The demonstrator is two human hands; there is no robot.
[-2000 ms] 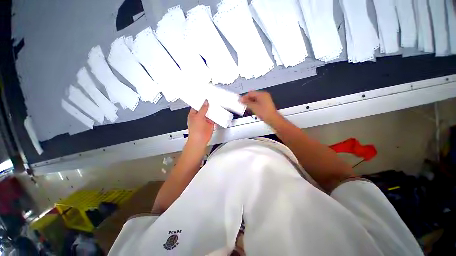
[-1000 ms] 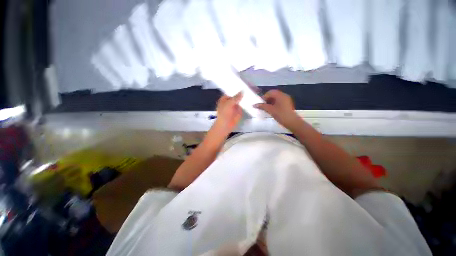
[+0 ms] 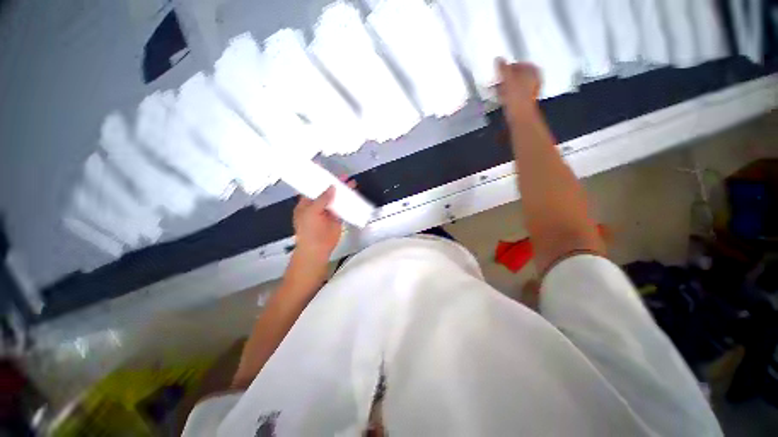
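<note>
My left hand (image 3: 319,220) holds a white fabric strip (image 3: 339,198) over the table's near edge; the strip slants up and left towards the row. I cannot tell whether it is one layer or several. My right hand (image 3: 519,84) is up at the lower end of the row of white pieces (image 3: 333,77), its fingers over a piece near the middle right. The hand is blurred, and I cannot tell if it grips anything. The pieces lie side by side in a fanned row.
A pale grey sheet (image 3: 60,81) lies under the row, with a dark patch (image 3: 164,47) at upper left. A dark band (image 3: 452,162) and a white rail (image 3: 631,135) edge the table. Red cloth (image 3: 513,253), a blurred yellow crate (image 3: 128,397) and dark heaps (image 3: 674,299) are below.
My right hand has left the strip and moved up and right to the row. My left hand still holds the strip. The camera view has tilted and shifted.
</note>
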